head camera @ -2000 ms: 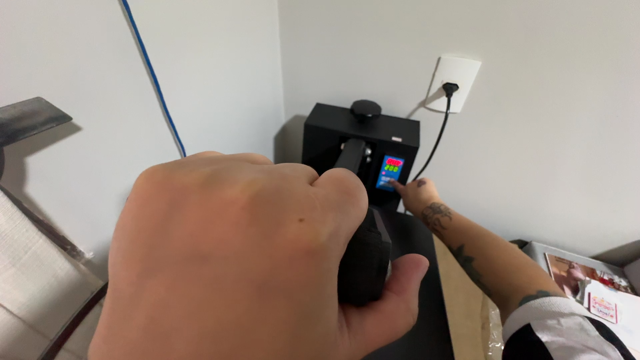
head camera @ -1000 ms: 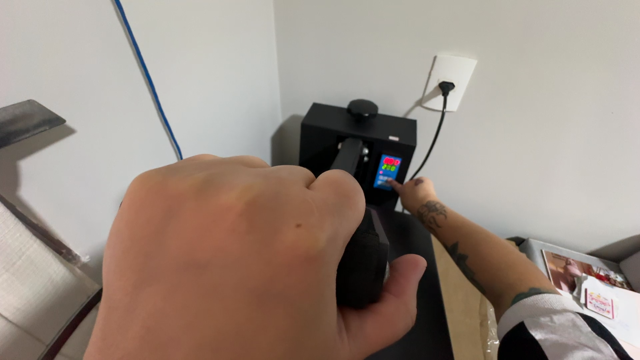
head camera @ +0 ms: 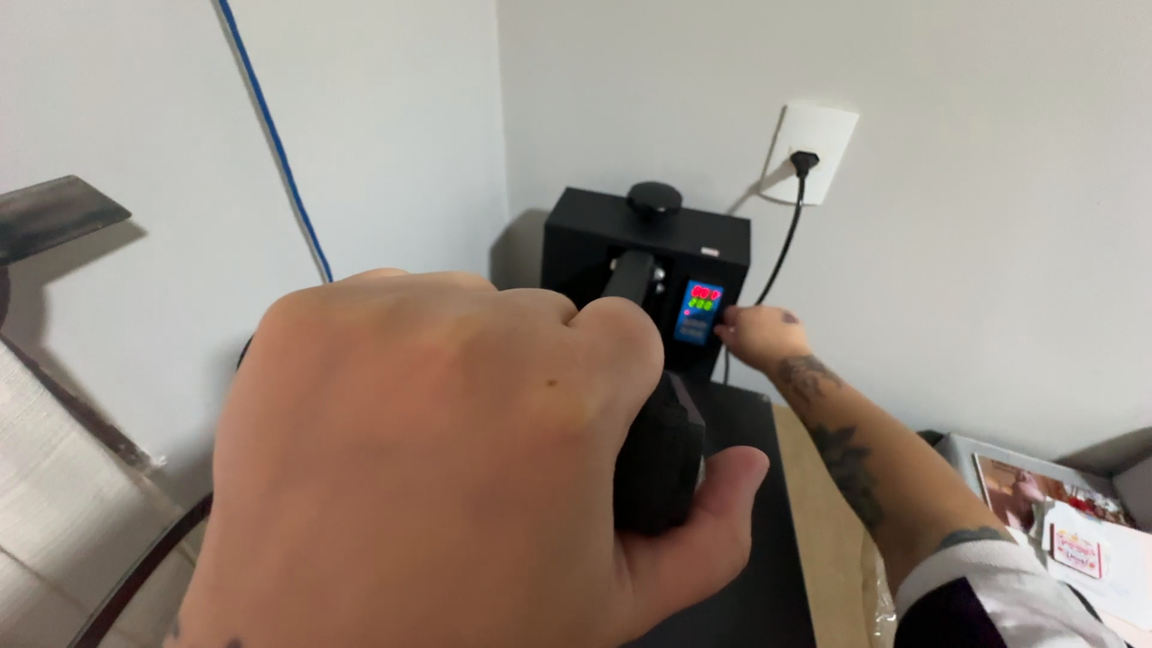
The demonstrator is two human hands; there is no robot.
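Note:
A black heat press (head camera: 585,234) with a round knob on top stands in the corner of the room. My left hand (head camera: 432,450), large in the foreground, is closed around the press's black handle (head camera: 661,459) and hides much of the machine. My right hand (head camera: 765,335) reaches to the right side of the lit control display (head camera: 697,312), its fingers at the edge of the display and holding nothing that shows. The display glows red and green on blue. Below it lies the press's flat black top (head camera: 747,540).
A black plug with its cord sits in a white wall outlet (head camera: 819,135). A blue cable (head camera: 270,126) runs down the left wall. A metal blade-like piece (head camera: 67,216) juts in at left. Printed papers (head camera: 1089,549) and a grey box (head camera: 963,445) lie at right.
My right hand's fingers have drawn back from the face of the display to its right edge. My left hand keeps its hold on the handle.

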